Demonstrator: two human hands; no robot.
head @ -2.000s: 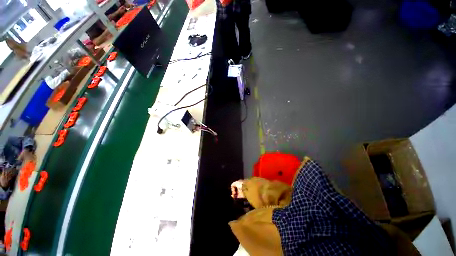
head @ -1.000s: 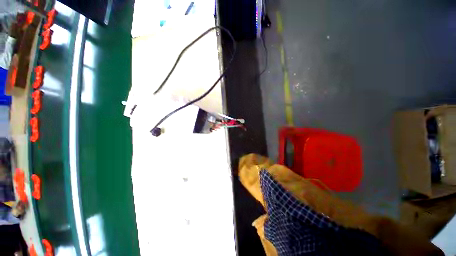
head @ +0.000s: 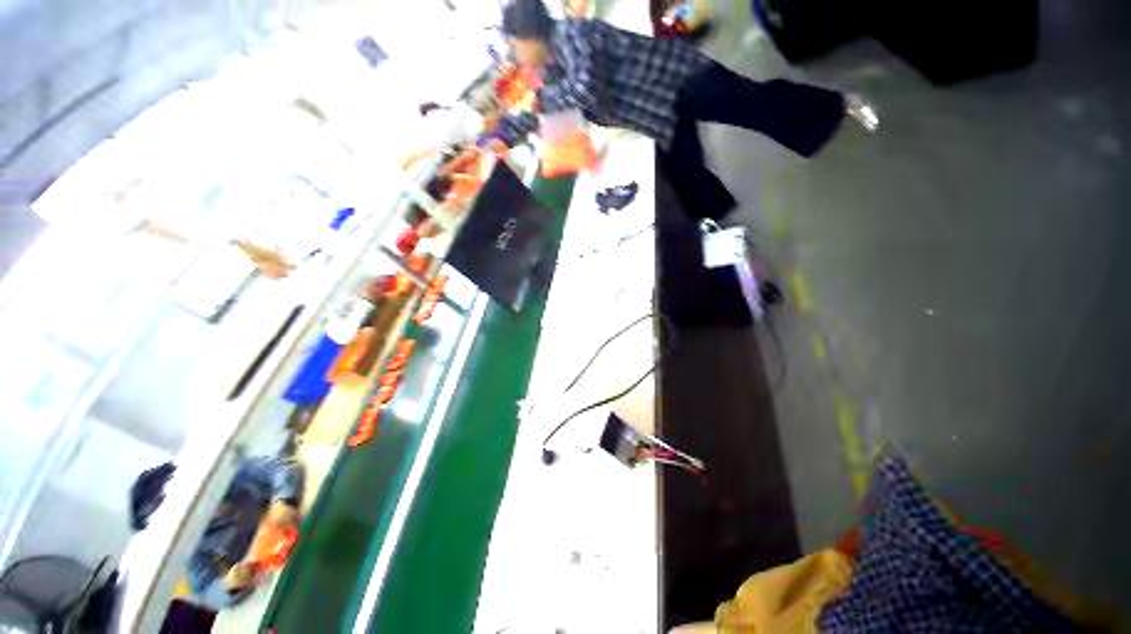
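A small dark box (head: 623,438) with thin red and pale wires lies on the white bench (head: 581,514) near its right edge. A black cord (head: 605,401) loops beside it and ends in a dark plug on the bench. A tan-yellow sleeve of mine shows at the bottom edge. Beyond it only a sliver of a hand, seemingly my right hand (head: 695,629), is cut off by the frame, so its fingers are hidden. It is apart from the box. My left hand is not seen.
A green belt (head: 428,551) runs along the bench's left, with orange parts (head: 382,403) on its far side. A black panel (head: 502,242) stands over it. A person (head: 626,81) leans over the bench's far end. A pale box (head: 726,248) stands right of the bench. A red stool shows partly behind my clothes.
The view has swung up and along the line, so the bench things appear farther right and lower. The leaning person has come into view. My sleeve has dropped to the bottom edge.
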